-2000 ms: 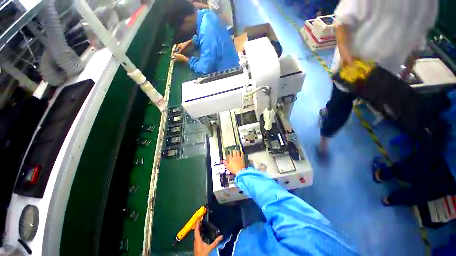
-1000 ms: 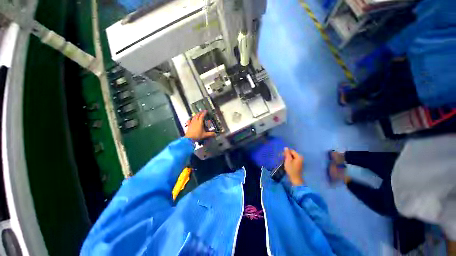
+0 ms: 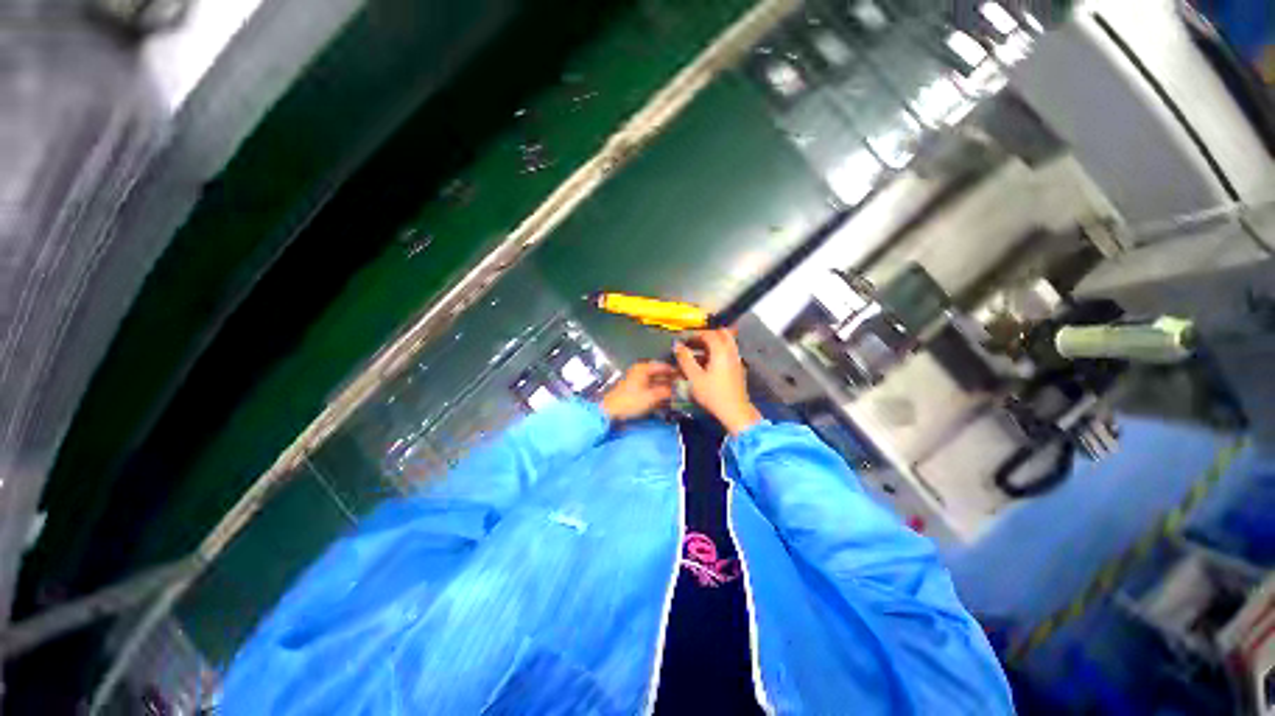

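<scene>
My left hand (image 3: 640,390) and my right hand (image 3: 716,378) are close together in front of my chest, bare, with blue sleeves. Between their fingers is a small dark device unit (image 3: 682,395), mostly hidden by the fingers and blurred. A yellow electric screwdriver (image 3: 654,311) lies on the green bench just beyond my hands. A clear blister tray (image 3: 483,371) lies on the bench to the left, with a few dark and pale units (image 3: 575,372) at its near end.
The white machine (image 3: 895,378) stands to the right, with fixtures and a pale tool on it. Another clear tray with units (image 3: 853,175) lies farther up the bench. A pale edge strip (image 3: 524,231) separates the bench from the green conveyor (image 3: 420,210), which carries small parts.
The view has turned towards the bench and conveyor. My left hand has left the machine front, and my right hand has come in from the right side. Both hands now meet around a small unit.
</scene>
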